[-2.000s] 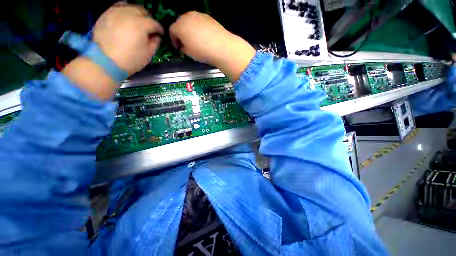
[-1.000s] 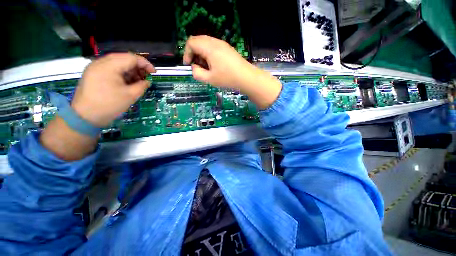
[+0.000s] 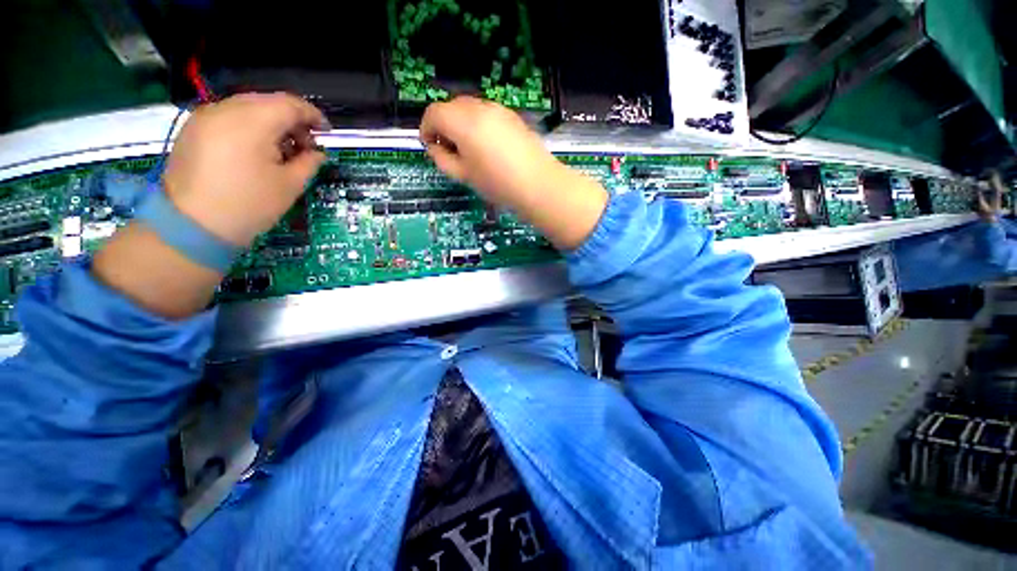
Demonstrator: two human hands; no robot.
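A long green printed circuit board [image 3: 385, 240] lies between pale rails in front of me. My left hand [image 3: 240, 167], with a light blue wrist strap, is over the board's far edge, its thumb and fingers curled together. My right hand [image 3: 480, 139] is over the far edge to the right, its fingers bent inward. Whether either hand holds a small part cannot be seen. Bright green terminal blocks [image 3: 418, 84] lie loose in a dark bin just behind my right hand.
The near rail [image 3: 413, 309] runs along the board. A white tray with black parts [image 3: 706, 67] stands right of a dark bin with small pin parts [image 3: 630, 109]. More boards [image 3: 753, 192] continue right, where another person's hand [image 3: 989, 195] shows. Red parts [image 3: 199, 80] show at the far left.
Both hands have come back from the green-parts bin to the board's far edge, and have moved apart. In the last second they shifted only slightly.
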